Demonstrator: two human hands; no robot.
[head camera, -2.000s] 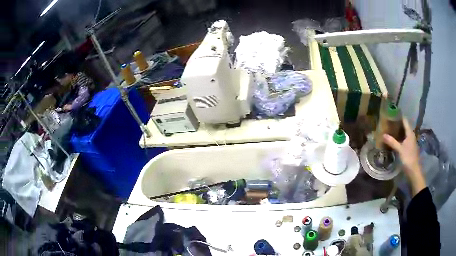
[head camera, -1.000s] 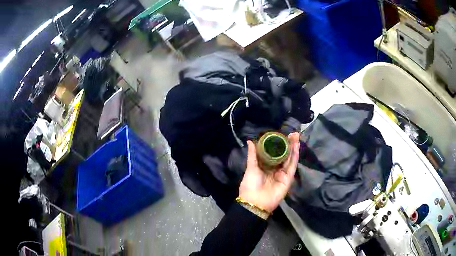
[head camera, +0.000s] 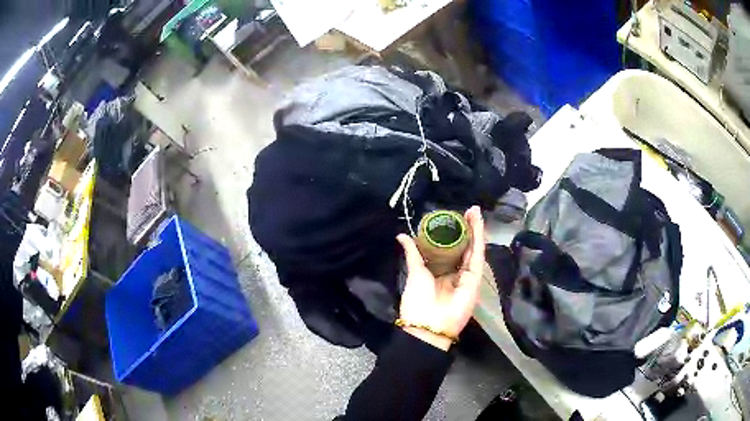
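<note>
My left hand, palm up with a yellow bracelet at the wrist, holds a brown thread cone. The cone's round end, with a bright green rim and dark hollow, faces me. The hand is over the near right edge of a large heap of black and grey garments. A pale drawcord hangs from the heap just behind the cone. Another grey and black garment lies on the white sewing table, right of my hand. My right hand is not in view.
A blue crate with dark cloth inside stands on the grey floor at left. The sewing machine head is cut off at the lower right. A cream trough lies behind the table. Another blue bin stands at the top.
The view has swung left from the machine and thread stand to the garment heap. The brown cone, earlier gripped at the stand on the far right, is now in my left hand over the heap.
</note>
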